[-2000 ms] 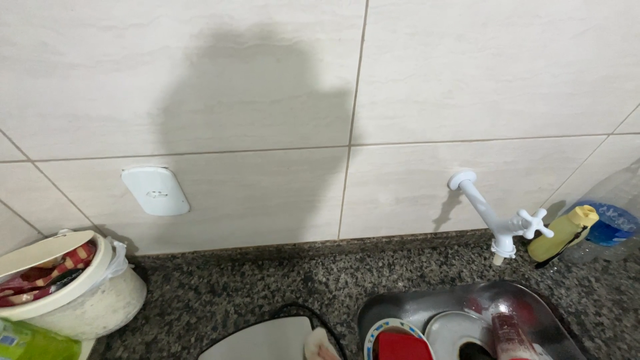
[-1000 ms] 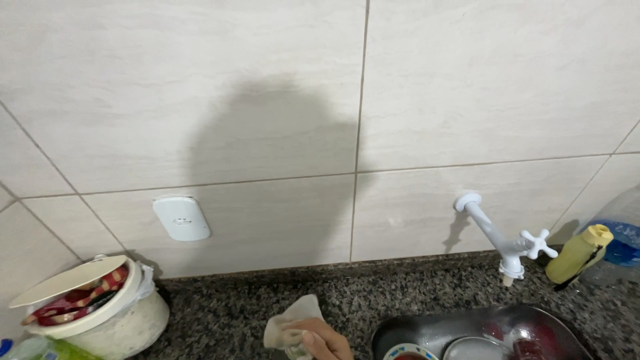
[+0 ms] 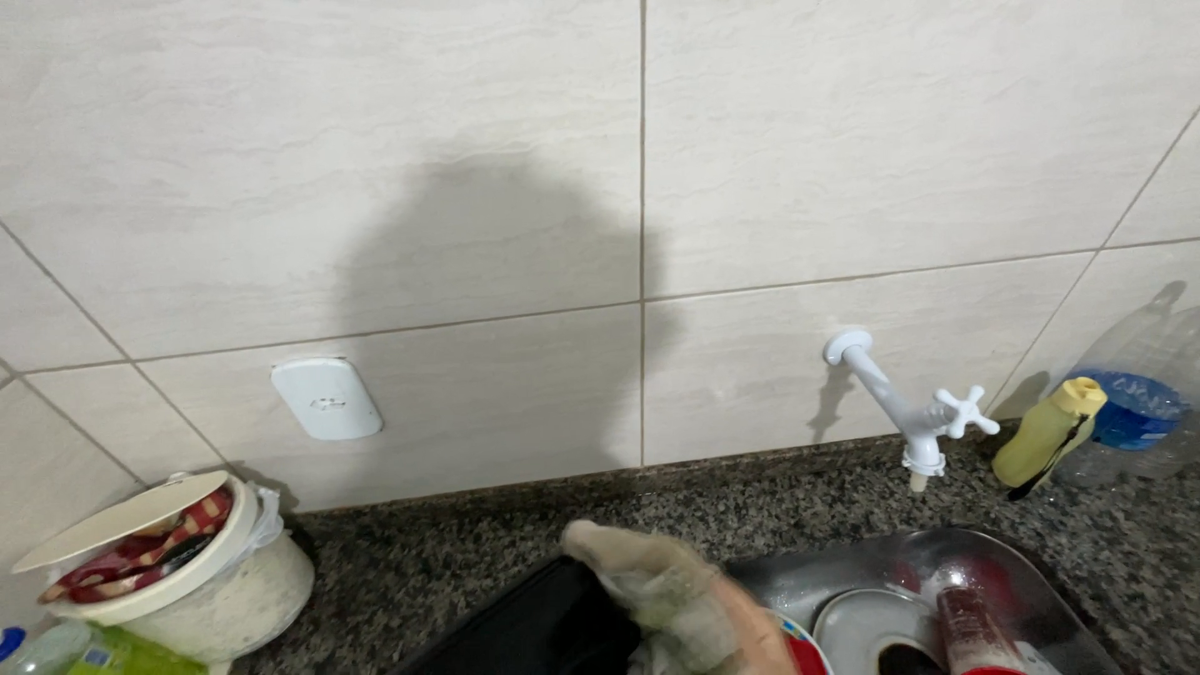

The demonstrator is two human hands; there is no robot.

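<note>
Low in the head view, a pale, wet-looking cloth point(image 3: 656, 586) is bunched in my right hand point(image 3: 755, 623). Only part of that hand shows, blurred at the bottom edge. The cloth lies against the edge of a flat black object point(image 3: 544, 623), which looks tilted and is cut off by the frame; its kind cannot be told. Just right of my hand, a steel sink point(image 3: 970, 544) holds a pale plate point(image 3: 858, 619), a reddish cup point(image 3: 970, 623) and a red item in a patterned-rim dish. My left hand is out of view.
A white wall tap point(image 3: 881, 384) reaches over the sink's back edge. A yellow bottle point(image 3: 1045, 436) and a large clear bottle with blue liquid point(image 3: 1134, 412) stand at right. At left are a lidded white tub point(image 3: 234, 591) and a green bottle point(image 3: 127, 652). A socket plate point(image 3: 328, 398) is on the tiles.
My right hand and the cloth have moved right, toward the sink. The black object has come into sight beside them; two seconds ago a pale flat surface showed around there.
</note>
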